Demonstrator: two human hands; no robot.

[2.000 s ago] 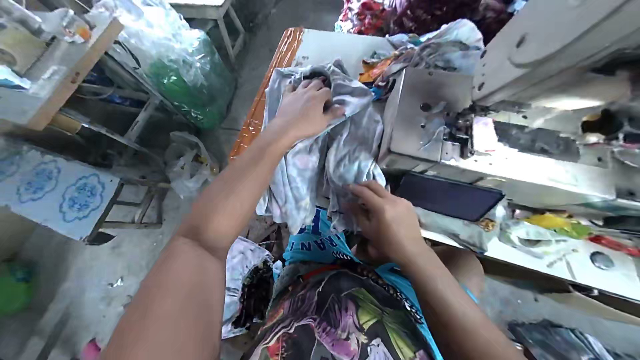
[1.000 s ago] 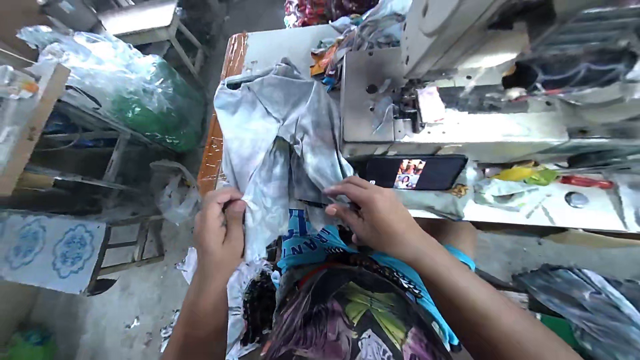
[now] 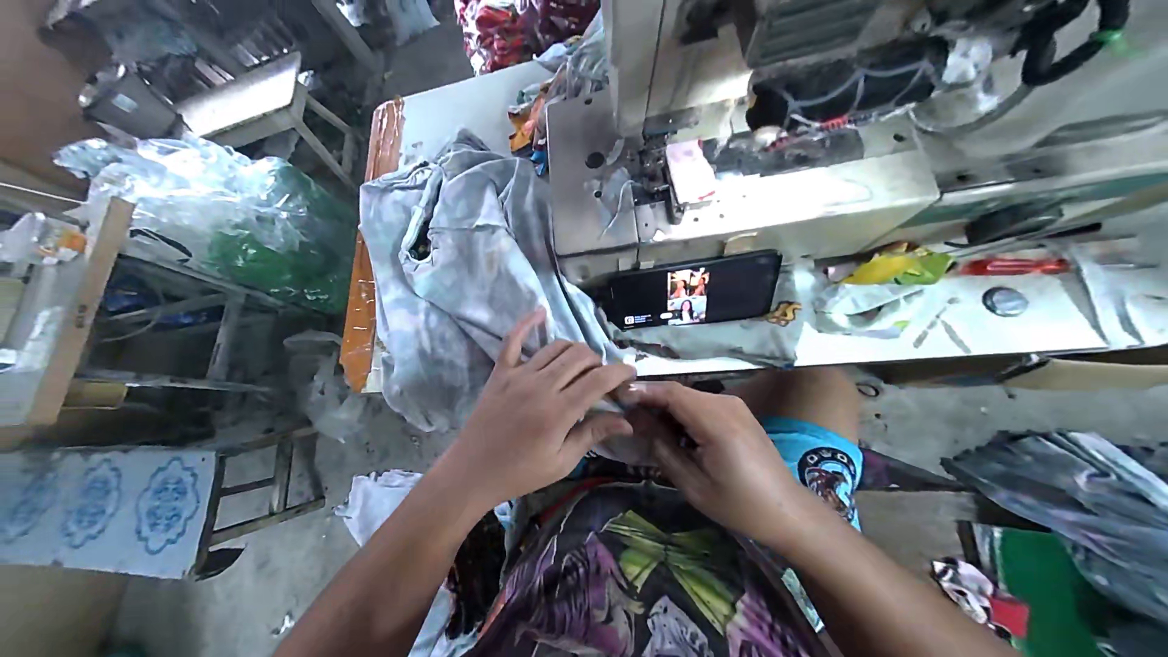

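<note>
A grey tie-dye garment (image 3: pixel 474 265) lies bunched on the left end of the white sewing table, its lower edge hanging over the front. My left hand (image 3: pixel 547 411) rests on it with the index finger raised, thumb and other fingertips at the cloth's edge near my lap. Close beside, my right hand (image 3: pixel 712 447) pinches the same edge between thumb and fingers. Behind the right hand, a phone (image 3: pixel 698 290) with a lit screen lies on the table. The industrial sewing machine (image 3: pixel 785 196) stands beyond the phone, its needle area right of the garment.
Colourful cloth scraps (image 3: pixel 534 119) lie behind the garment. Plastic wrappers (image 3: pixel 894 274), a red-handled tool (image 3: pixel 1013 265) and a round metal piece (image 3: pixel 1006 302) are on the table at right. Bags of clear and green plastic (image 3: pixel 265 228) and a patterned stool (image 3: pixel 109 511) stand at left.
The garment, spread out with its legs toward me a second ago, is now turned and bunched. My hands, apart before, have come together at its edge.
</note>
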